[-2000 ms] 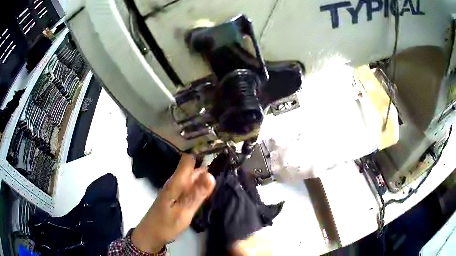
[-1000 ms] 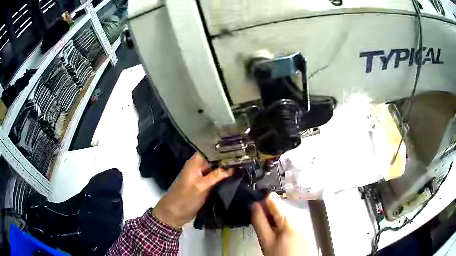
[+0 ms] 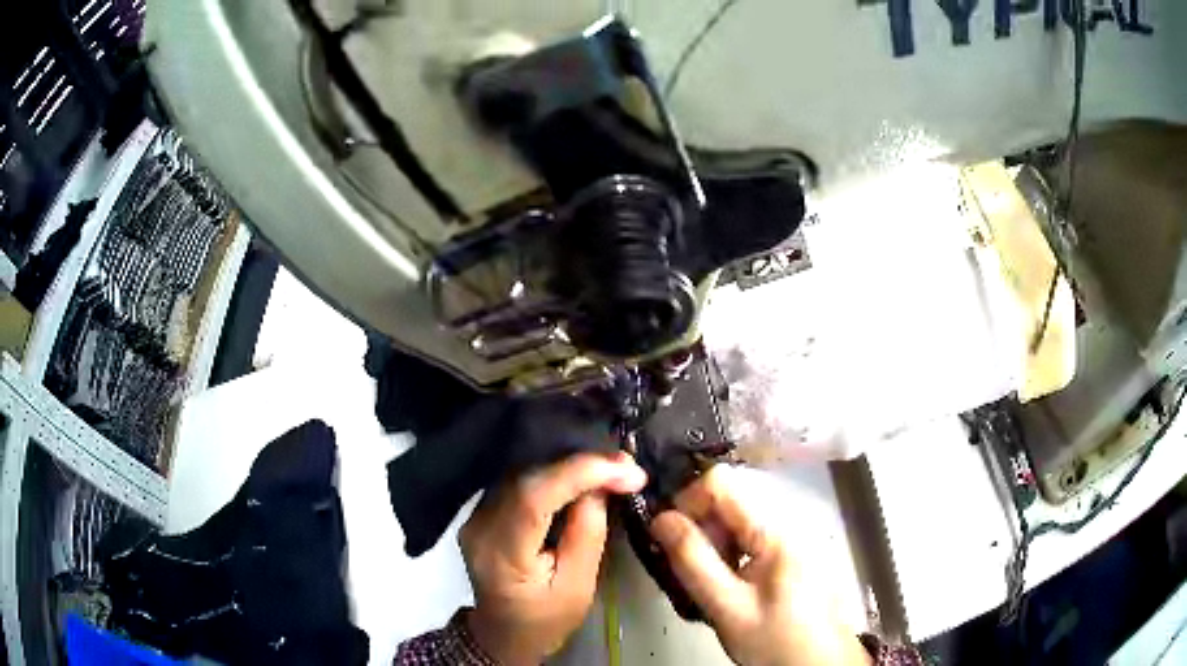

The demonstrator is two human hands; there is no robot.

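Observation:
A black garment piece (image 3: 501, 449) lies at the needle area of a cream-white sewing machine (image 3: 833, 91), spread left of the needle, with a narrow strip running toward the front. My left hand (image 3: 540, 546) pinches its edge between thumb and fingers just in front of the needle. My right hand (image 3: 742, 559) grips the strip's right side near the needle plate (image 3: 690, 423). The needle tip and presser foot are mostly hidden under the black knob assembly (image 3: 625, 260).
Black pieces with pale stitch lines (image 3: 247, 559) lie at the lower left beside a blue bin (image 3: 124, 644). Shelves of stacked cloth (image 3: 143, 286) stand at far left. A whitish plastic sheet (image 3: 859, 325) lies right of the needle. A yellow tape (image 3: 612, 618) is at the front.
The cloth now spreads left of the needle instead of bunching in front. My left hand has moved right and down, close to my right hand. The camera view has shifted closer to the machine head.

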